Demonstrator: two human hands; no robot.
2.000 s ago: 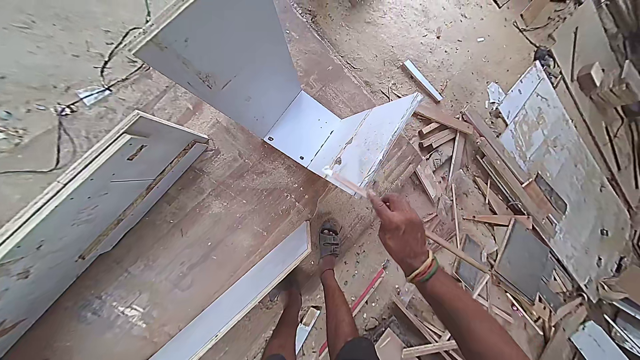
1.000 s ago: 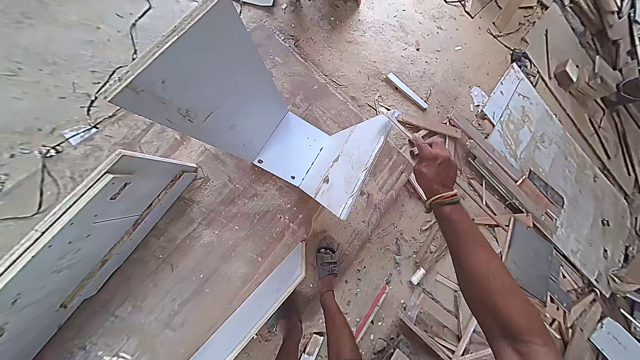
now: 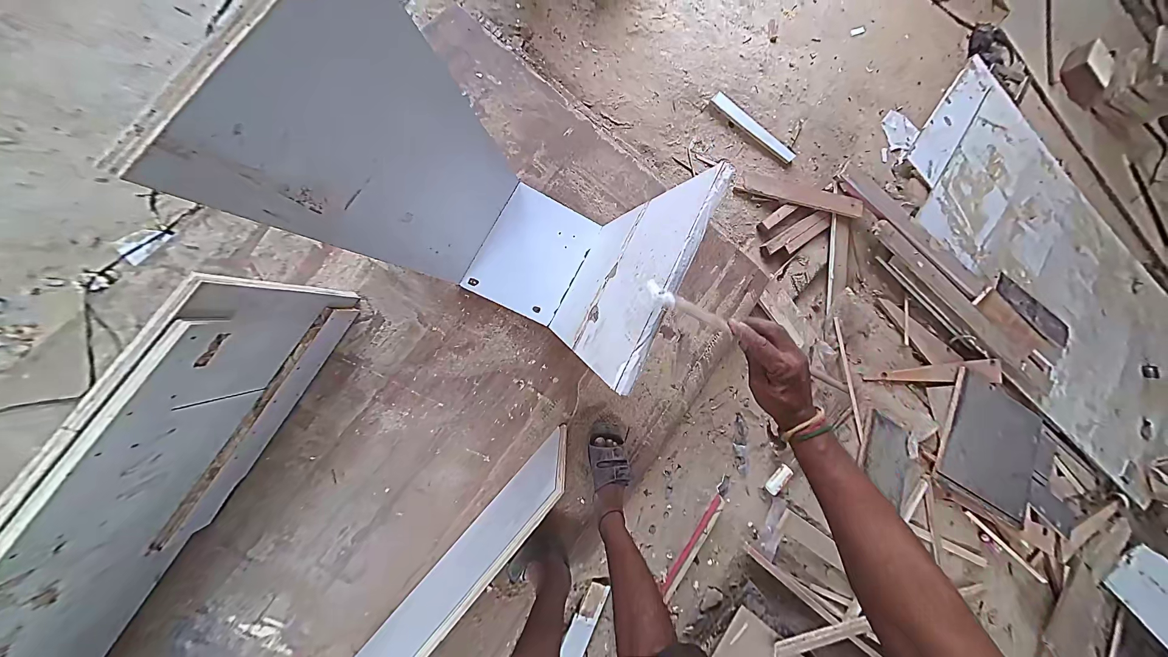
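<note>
My right hand [image 3: 777, 372] is closed around a thin wooden stick [image 3: 701, 315] whose tip carries a white, glue-like substance. That tip is over the near edge of a white laminated board panel [image 3: 620, 278], which slants up from a smaller white panel [image 3: 534, 251]. A large grey panel [image 3: 338, 137] joins the smaller one on its left side. White substance runs along the slanted panel's long edge. My left hand is out of the picture.
Left stands another board assembly [image 3: 210, 411]. A long narrow panel [image 3: 484, 547] lies beside my sandalled feet [image 3: 610, 461]. Wood offcuts [image 3: 812, 219] and scrap boards [image 3: 990, 447] are heaped at right, near a large stained panel [image 3: 1049, 210]. A red strip [image 3: 692, 547] lies low centre.
My right hand has moved with the stick from the far corner of the slanted panel back toward its near part. The panels look unmoved.
</note>
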